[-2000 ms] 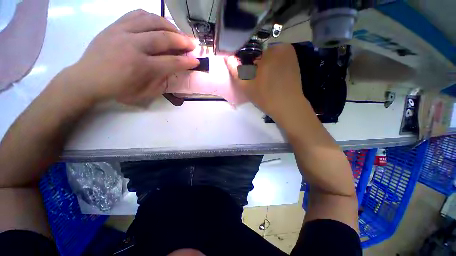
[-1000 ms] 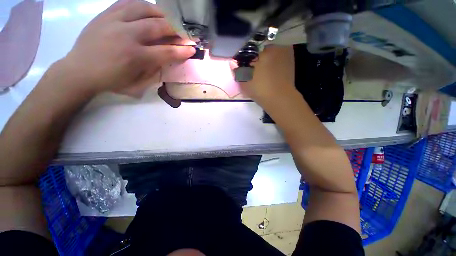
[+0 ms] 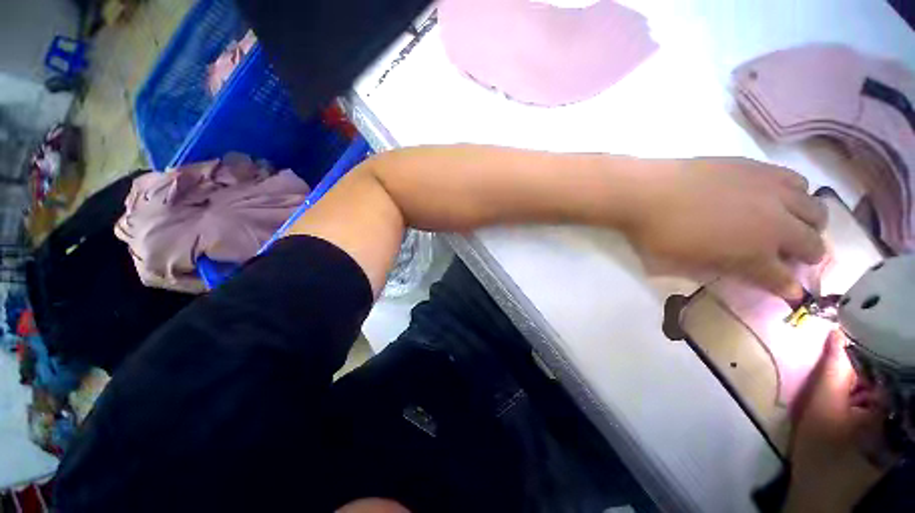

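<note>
A pale pink cut piece (image 3: 757,316) lies under the lit needle area at the right. My left hand (image 3: 737,225) is over its far-left part, fingers curled and fingertips at the presser foot (image 3: 818,306), holding the piece there. A black label is not clearly visible at the fingertips. My right hand (image 3: 833,431) is at the lower right, partly hidden by the machine head (image 3: 883,311), with its fingertips near the piece's right side; its grip is unclear. A stack of pink cut pieces (image 3: 803,95) lies beyond my left hand, with a black strip on top.
Another pink piece (image 3: 547,50) lies on the white table (image 3: 582,291) near its far left. The grey table edge (image 3: 522,316) runs diagonally beside my lap. A blue basket (image 3: 191,100) and bunched pink fabric (image 3: 206,215) are at left. A clear bag is partly hidden under my arm.
The view has swung left, bringing the stack and left-side basket in and moving the needle area to the right edge. Both hands remain near the needle. The black label at my left fingertips no longer shows clearly.
</note>
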